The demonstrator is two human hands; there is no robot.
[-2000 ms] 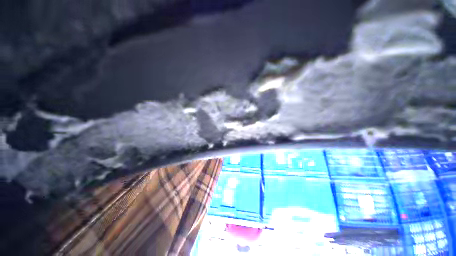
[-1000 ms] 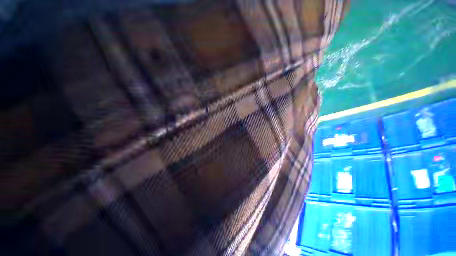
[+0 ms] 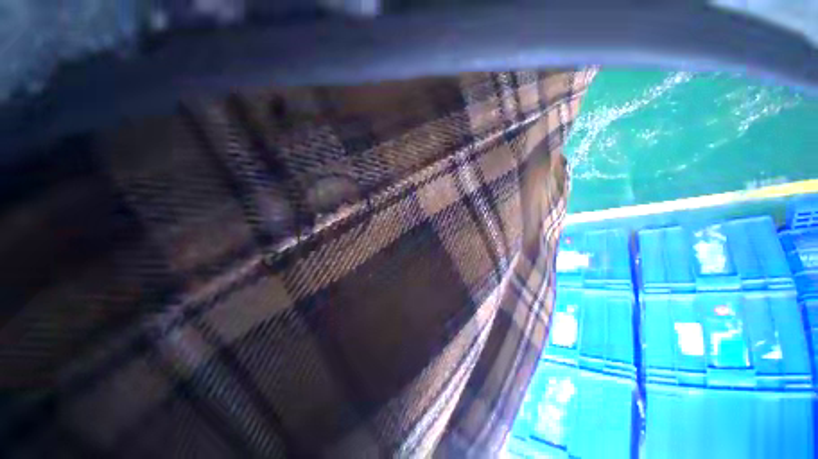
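Note:
Neither of my hands is in the picture. A plaid shirt (image 3: 377,278) in brown, tan and black checks fills the left and middle of the view, very close to the camera. Blue bins (image 3: 717,336) stand in stacked rows at the lower right, beyond the shirt's edge. Small white labels (image 3: 690,338) show on their fronts. What lies behind the shirt is hidden.
A green floor (image 3: 682,134) with pale scuffs shows at the upper right. A yellow line (image 3: 700,203) runs between the floor and the bins. A dark curved rim (image 3: 430,54), close and blurred, crosses the top.
The peeling grey cover that filled the upper view is mostly gone; shirt and green floor show instead. Since one second ago, a dark rim has come in at the top and the bins have shifted left.

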